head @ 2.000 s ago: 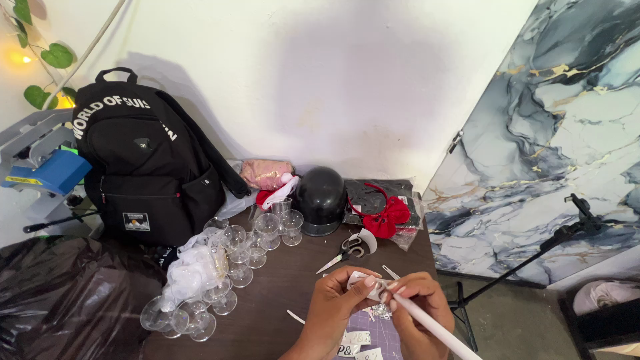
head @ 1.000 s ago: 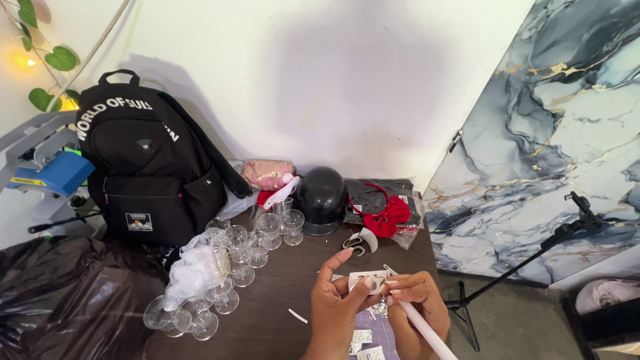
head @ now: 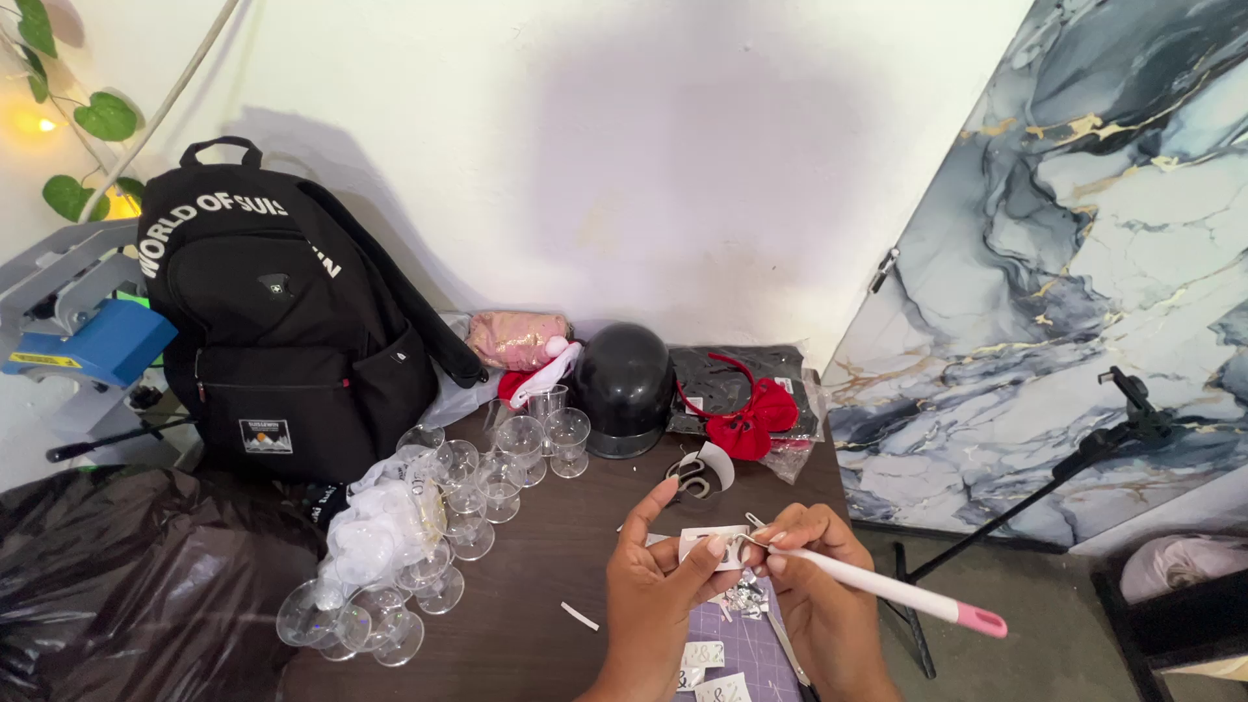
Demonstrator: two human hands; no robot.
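My left hand (head: 663,575) pinches a small white card (head: 714,548) between thumb and fingers, its index finger raised. From the right, my right hand (head: 819,585) grips a white weeding tool with a pink end (head: 897,591); its thin hooked metal tip meets the card. Below the hands lies a purple cutting mat (head: 746,634) with printed cards (head: 721,688), crumpled silvery scraps (head: 749,597) and a slim metal tool (head: 788,648), partly covered by my right hand. Scissors (head: 694,478) rest behind my left hand beside a curled white strip (head: 719,466).
Clear plastic goblets (head: 472,535) and white tulle (head: 375,531) stand left of my hands. Behind are a black helmet-like dome (head: 624,390) and a red bow headband (head: 751,419). A black backpack (head: 278,322) and a dark plastic bag (head: 146,585) are left, a black stand (head: 1024,497) right.
The left index finger, bent over the card two seconds ago, is now raised. The white tool has tilted to a flatter angle, its far end swinging up and right.
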